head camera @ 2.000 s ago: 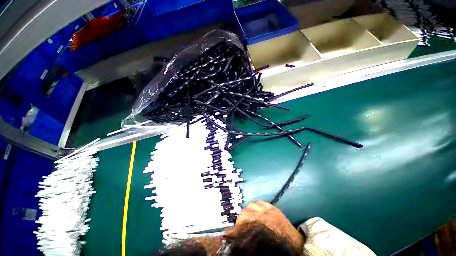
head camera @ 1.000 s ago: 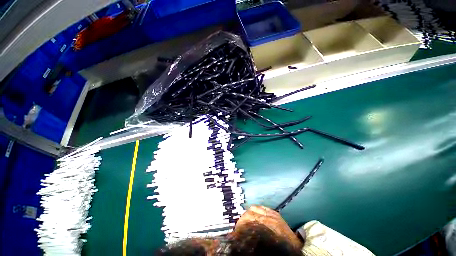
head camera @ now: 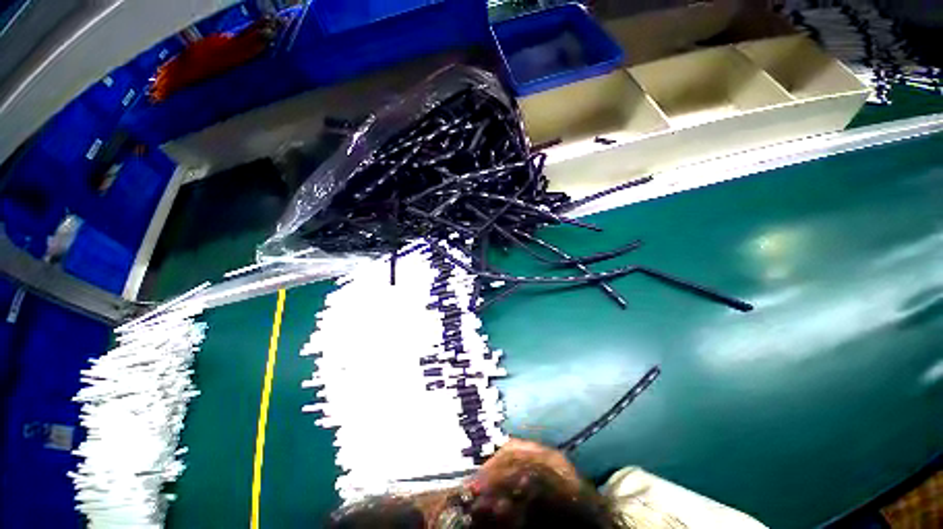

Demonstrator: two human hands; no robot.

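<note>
My right hand (head camera: 533,477) is at the bottom centre, cut off by the edge, fingers closed on a length of black tubing (head camera: 618,405) that sticks out up and to the right. My left hand (head camera: 393,512) shows only as a dark, blurred part at the bottom edge, so its fingers cannot be made out. The row of joined pieces (head camera: 388,372), white with black bands near the right end, lies just beyond my hands. A tangled heap of black tubing (head camera: 445,165) in a clear plastic bag (head camera: 321,196) lies behind the row, with loose lengths spilling right.
Loose white tubes (head camera: 134,424) lie at the left beyond a yellow line (head camera: 266,413) on the green bench (head camera: 765,413). A cream divided tray (head camera: 713,129), a small blue bin (head camera: 558,52) and an orange bundle (head camera: 207,62) are behind. More banded pieces (head camera: 858,52) lie far right.
My right hand has moved slightly down. The free end of the black tubing it holds first swung right and now sits lower.
</note>
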